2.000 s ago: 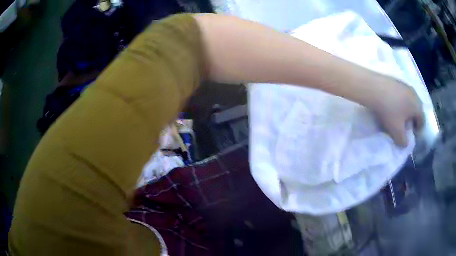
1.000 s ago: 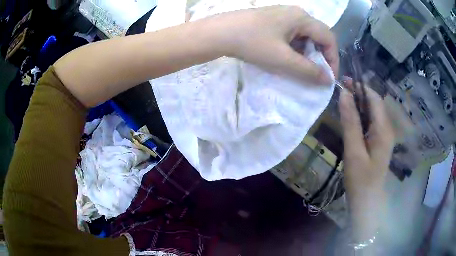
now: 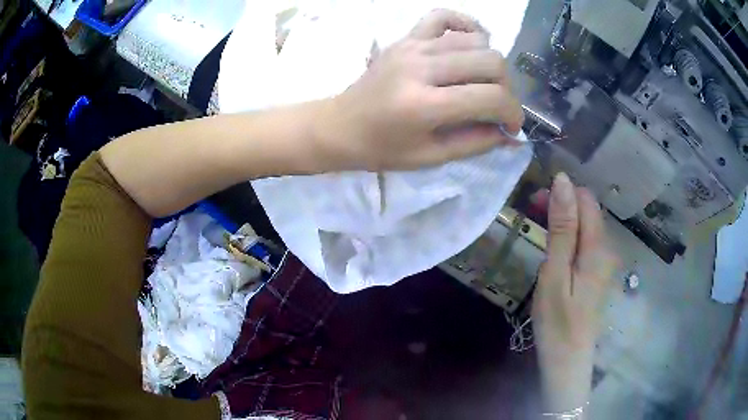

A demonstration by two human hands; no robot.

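A white garment piece with a curved lower edge hangs over the front of the machine and my lap. My left hand lies across it, its fingers pinching the cloth's right edge beside the machine's needle area. Thin threads show at that edge. My right hand is just right of the cloth, its fingers extended and close together, apart from the cloth, with nothing seen in it. The sewing machine stands at the right. The exact contact under my left fingers is hidden.
A pile of white pieces lies at lower left by a blue bin edge. The plaid apron covers my lap. A dark cloth pile is at left. Loose thread hangs below the machine.
The white piece has come in from the right to the machine's front. Over the last second, my left hand has turned flatter over the cloth, and my right hand has moved slightly down and left.
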